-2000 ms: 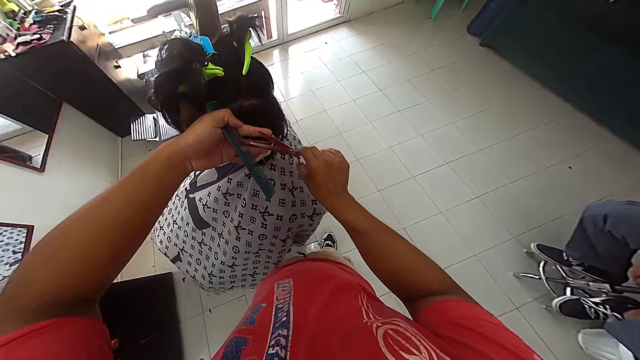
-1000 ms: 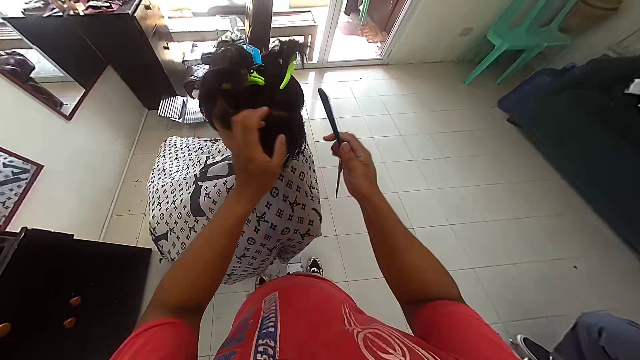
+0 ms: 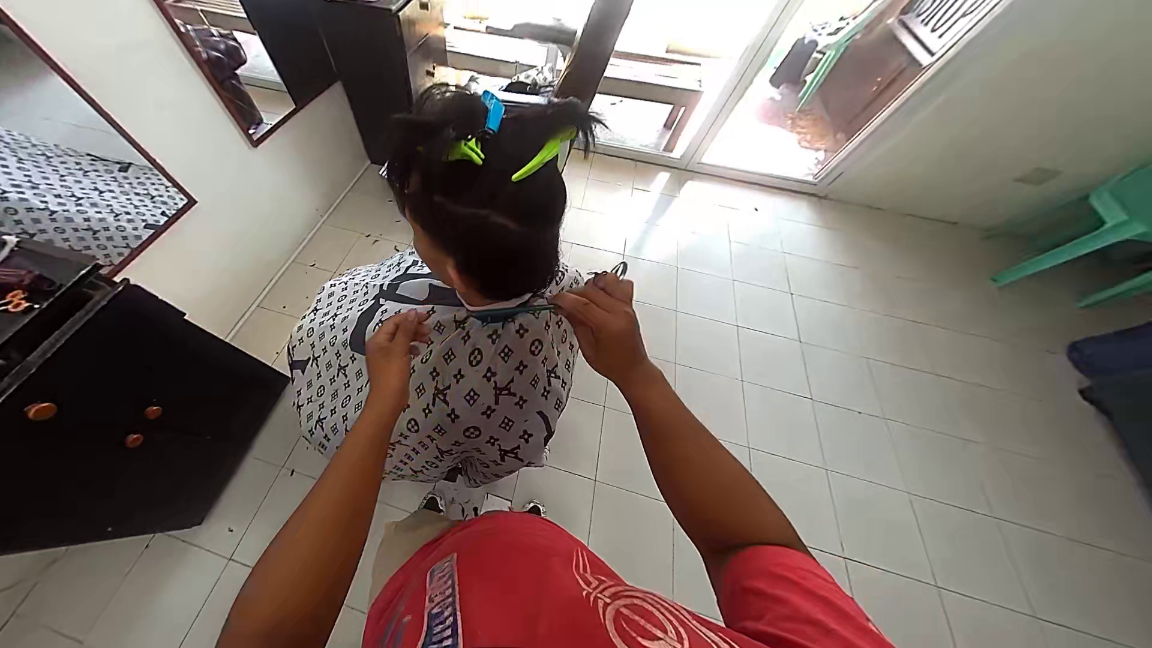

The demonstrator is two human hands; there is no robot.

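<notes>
A seated person in a patterned white hairdressing cape (image 3: pixel 477 378) faces away from me, dark hair (image 3: pixel 504 238) parted and pinned up with two lime-green clips (image 3: pixel 543 157) and a blue clip (image 3: pixel 492 112). My right hand (image 3: pixel 605 324), right of the neck, grips a dark teal comb (image 3: pixel 513 312) that lies level across the nape. The finger loops of hair scissors (image 3: pixel 619 269) show above the same hand; their blades are hidden. My left hand (image 3: pixel 396 346) is over the cape at the left shoulder, fingers bent and thumb near them, with nothing visible in it.
Left stands a black cabinet (image 3: pixel 135 468) with round knobs, near framed wall mirrors (image 3: pixel 90 171). Another dark cabinet (image 3: pixel 373 81) is beyond the head. Glass doors (image 3: pixel 702 90) are ahead. A green plastic chair (image 3: pixel 1116 216) and dark upholstery (image 3: pixel 1120 378) are at the right. Hair clippings dot the tiles.
My left hand has left the hair and moved down to the cape at the left. My right hand has brought the comb from the right side to the nape, turning it from upright to level.
</notes>
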